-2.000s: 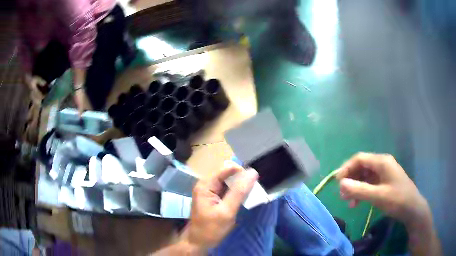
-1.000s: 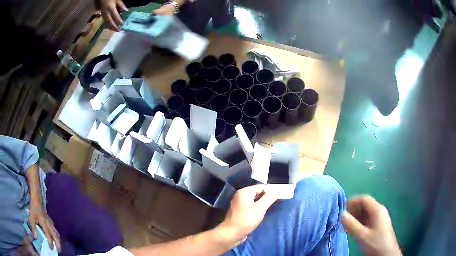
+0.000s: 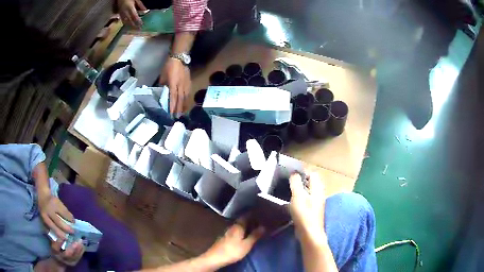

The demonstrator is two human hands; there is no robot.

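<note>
An open carton [image 3: 276,183] stands upright at the right end of the carton row, its flaps up and its inside dark. My right hand [image 3: 309,204] grips its right wall, fingers at the rim. My left hand [image 3: 240,243] is low against the near side of the row's end; its fingertips are partly hidden, and whether it grips is unclear. More open cartons [image 3: 216,192] stand side by side to the left. Black tubes [image 3: 320,114] stand in a cluster beyond. A closed printed carton [image 3: 247,104] lies across the tubes.
Brown cardboard [image 3: 354,114] lies under the tubes. Across it, a person's hand [image 3: 176,85] with a watch reaches near the cartons. At lower left another person holds a small carton [image 3: 82,235]. A black curved loop [image 3: 112,79] and crumpled plastic [image 3: 293,69] lie at the far side.
My right hand has moved left onto the end carton. My left hand has left its flap and moved lower. The closed carton now lies on the tubes; the watch-wearing hand has reached in.
</note>
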